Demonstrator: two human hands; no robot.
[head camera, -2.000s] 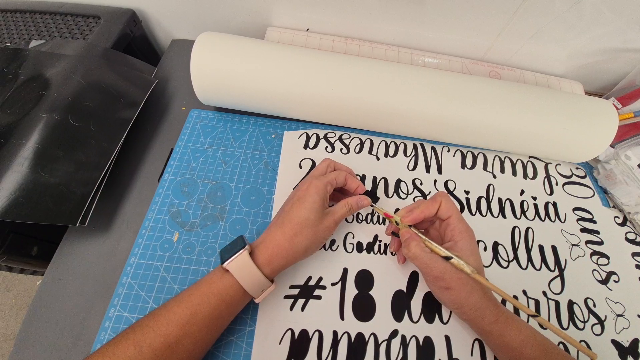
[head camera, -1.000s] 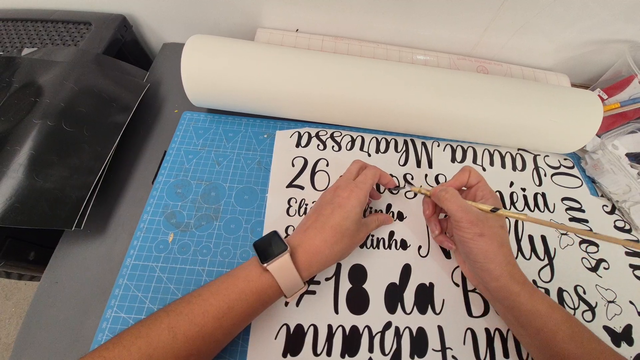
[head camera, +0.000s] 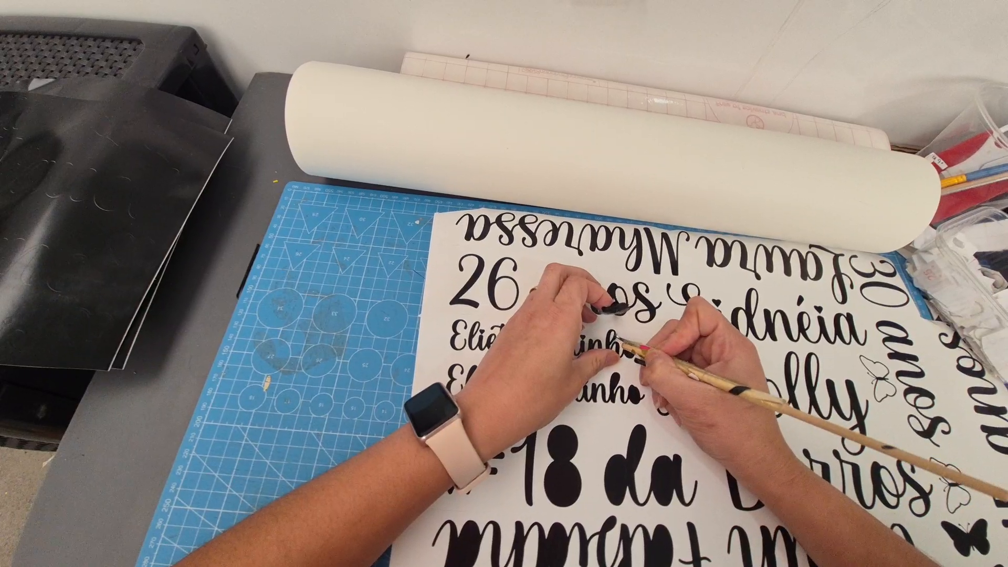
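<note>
A white sheet (head camera: 472, 488) bearing black vinyl lettering and butterfly shapes lies over a blue cutting mat (head camera: 315, 378). My left hand (head camera: 551, 339), with a smartwatch (head camera: 431, 409) at the wrist, rests over the lettering. Its thumb and forefinger are apart, and a small black vinyl piece (head camera: 609, 309) is pinched or stuck at the fingertips. In my right hand (head camera: 705, 370) is a long thin wooden stick tool (head camera: 787, 405), held like a pen. Its tip touches or hovers just over the small lettering between my hands; contact is hard to tell.
A large cream roll (head camera: 598, 157) lies across the back, with a gridded transfer sheet roll (head camera: 669, 98) behind it. Black glossy sheets (head camera: 94, 228) are at the left by a dark woven-pattern container (head camera: 71, 59). Clear plastic containers (head camera: 976, 268) with scraps and pens stand at the right.
The black lettering under my hands shows differently as both hands have shifted over the sheet. The stick's tip has come down from the upper line toward the smaller lettering since one second ago.
</note>
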